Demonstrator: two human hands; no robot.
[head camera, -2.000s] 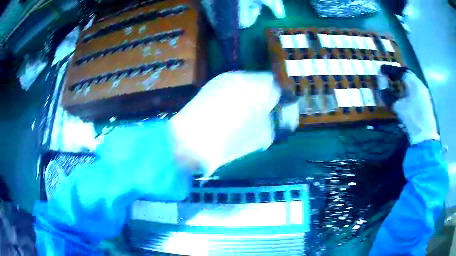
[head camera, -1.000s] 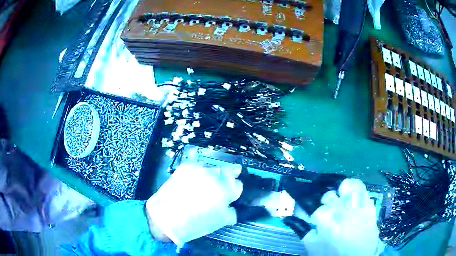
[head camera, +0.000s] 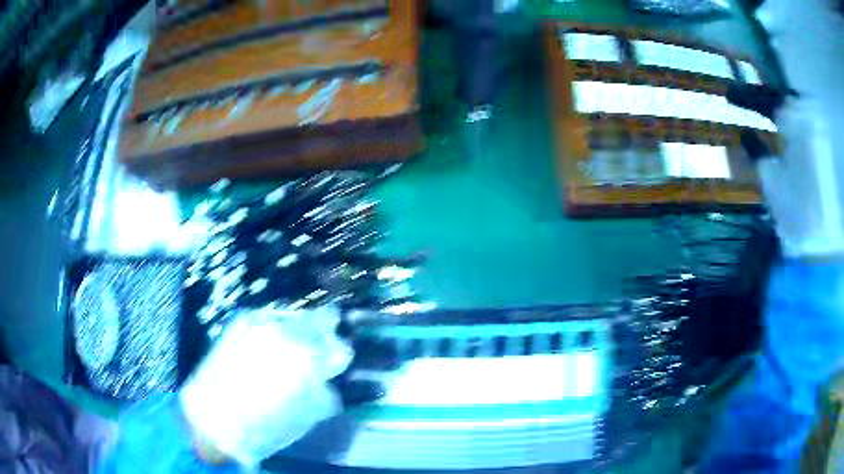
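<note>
The picture is motion-blurred. The jig (head camera: 490, 380) lies in front of me, with dark slots along its back, a bright white row and a ribbed silver strip. My left hand (head camera: 268, 384), in a white glove with black fingertips, is at the jig's left end; whether it grips anything cannot be told. My right hand (head camera: 800, 176), gloved alike, is at the right edge of the single bakelite tray (head camera: 662, 197), its black fingertips over the rows of white pieces (head camera: 676, 100); its grip is unclear.
Stacked bakelite trays (head camera: 278, 148) stand at the back left. A black lead bundle with white ends (head camera: 278, 250) lies behind the jig, another (head camera: 713, 296) to its right. A black parts tray (head camera: 139, 324) with a round dish (head camera: 96, 319) is at left. A dark tool (head camera: 477, 65) is between the bakelite trays.
The view has shifted to the right. My right hand has moved from the jig to the bakelite tray. My left hand has moved to the jig's left end; the small white piece between the hands no longer shows.
</note>
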